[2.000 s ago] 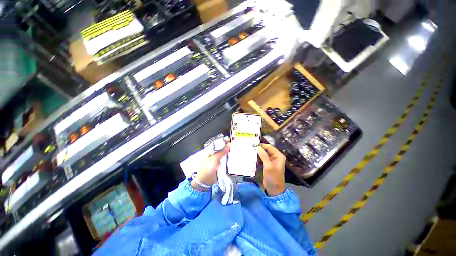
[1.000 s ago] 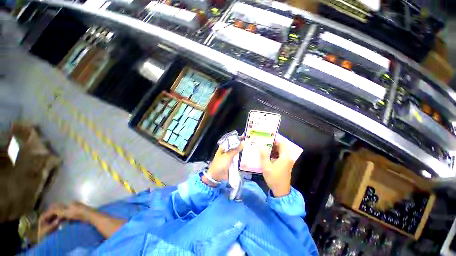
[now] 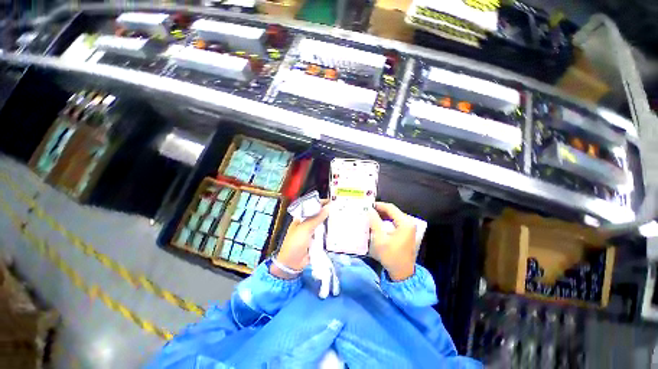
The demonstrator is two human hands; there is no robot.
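Note:
A smartphone (image 3: 349,220) with a bright white screen and a yellow-green bar is upright in front of my chest. My left hand (image 3: 294,241) holds its left edge and also a crumpled white glove (image 3: 322,270) that hangs below the hand. My right hand (image 3: 395,241) is at the phone's right edge, with the thumb at the screen. A white thing (image 3: 420,229) shows beside my right fingers; I cannot tell what it is.
Circuit boards (image 3: 465,115) with pale bars lie in a row on the conveyor behind a silver rail (image 3: 346,144). Cartons of pale blue-green parts (image 3: 249,227) stand below left. A carton of black parts (image 3: 563,263) is at right. Yellow-black tape (image 3: 108,270) marks the floor at left.
The view has swung left since the first frame, then slightly back. The other person's hands at lower left are out of view now. Both my hands stay at the phone.

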